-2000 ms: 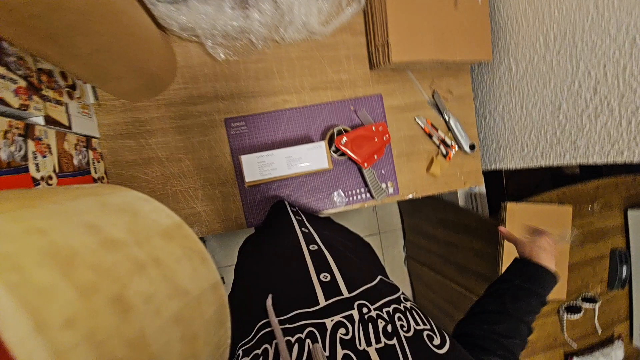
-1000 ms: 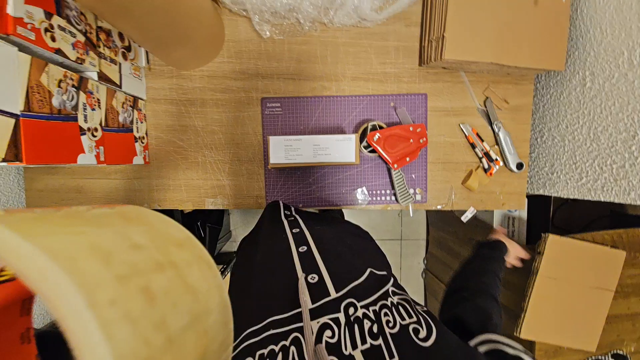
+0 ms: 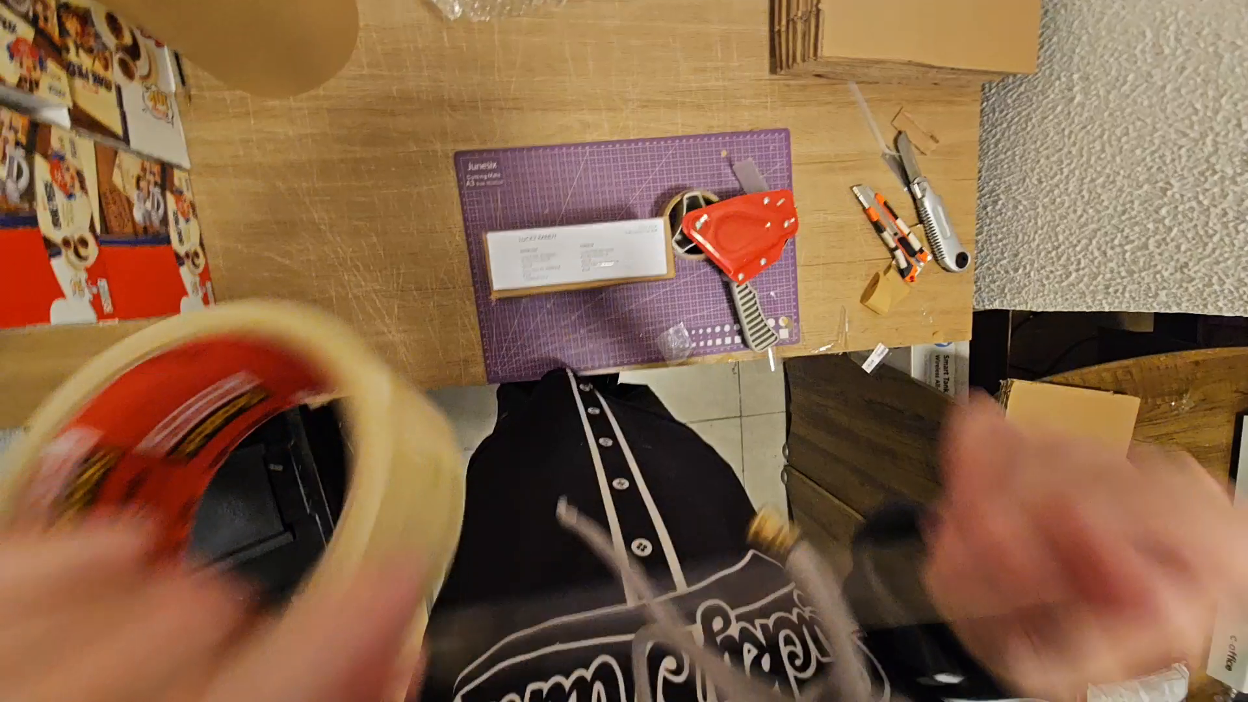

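A large roll of pale masking tape point(image 3: 414, 468) with a red core fills the lower left, close to the camera. My left hand point(image 3: 195, 624), blurred, has its fingers around the roll's lower edge. My right hand point(image 3: 1072, 556) is raised at the lower right, also blurred; whether its fingers are closed cannot be told. On the purple cutting mat point(image 3: 604, 331) lies a narrow cardboard box point(image 3: 580, 255) with a white printed paper on top. Against its right end rests a red tape dispenser point(image 3: 746, 234) with a grey handle.
Several utility knives point(image 3: 934, 219) lie at the table's right edge beside a small cardboard scrap point(image 3: 882, 291). Stacked flat cardboard point(image 3: 926, 34) is at the back right, with a textured wall point(image 3: 1111, 156) beyond. Printed red boxes point(image 3: 97, 195) stand at left. A cardboard piece point(image 3: 1072, 414) rests lower right.
My right hand has come up from beside the cardboard at the lower right and is nearer the camera. My left hand now shows on the tape roll, whose red core has turned into view.
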